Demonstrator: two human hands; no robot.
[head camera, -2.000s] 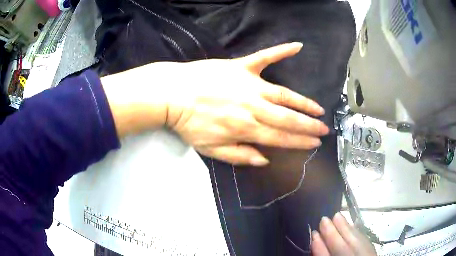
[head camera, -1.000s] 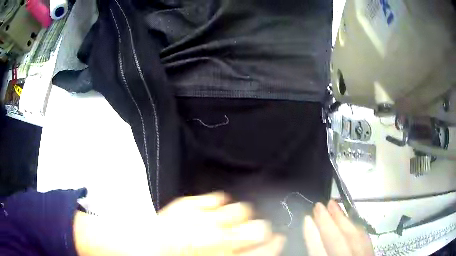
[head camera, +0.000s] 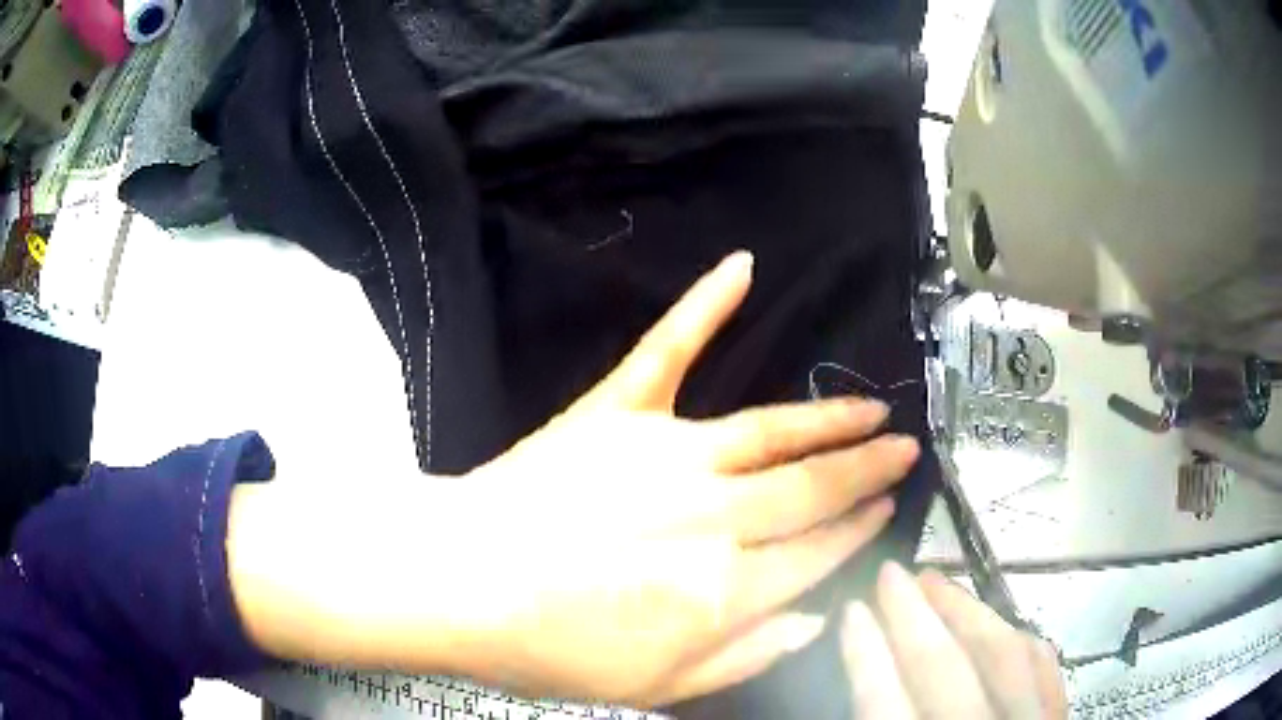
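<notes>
The black denim panel (head camera: 703, 183) lies in front of me, its right edge along the presser foot area (head camera: 931, 288) of the sewing machine (head camera: 1069, 183). Two parallel pale stitch lines run down its left part. Loose white threads lie on it. My left hand (head camera: 661, 521) lies flat on the panel, fingers spread, fingertips near its right edge just below the foot. My right hand (head camera: 956, 647) is at the bottom right, cut off by the picture's edge. Its fingertips rest at the near part of the cloth; its thumb is hidden, so a grip cannot be told.
A narrow dark strip (head camera: 984, 549) runs from the machine toward the table's front edge. The metal plates (head camera: 1015, 394) lie right of the foot. A printed scale (head camera: 408, 692) follows the front edge. Pink (head camera: 93, 28) and white-blue (head camera: 148, 17) thread cones stand far left.
The panel has shifted away from me, its crosswise seam and loose threads now higher up. My left hand has moved up and right onto it. My right hand has barely moved.
</notes>
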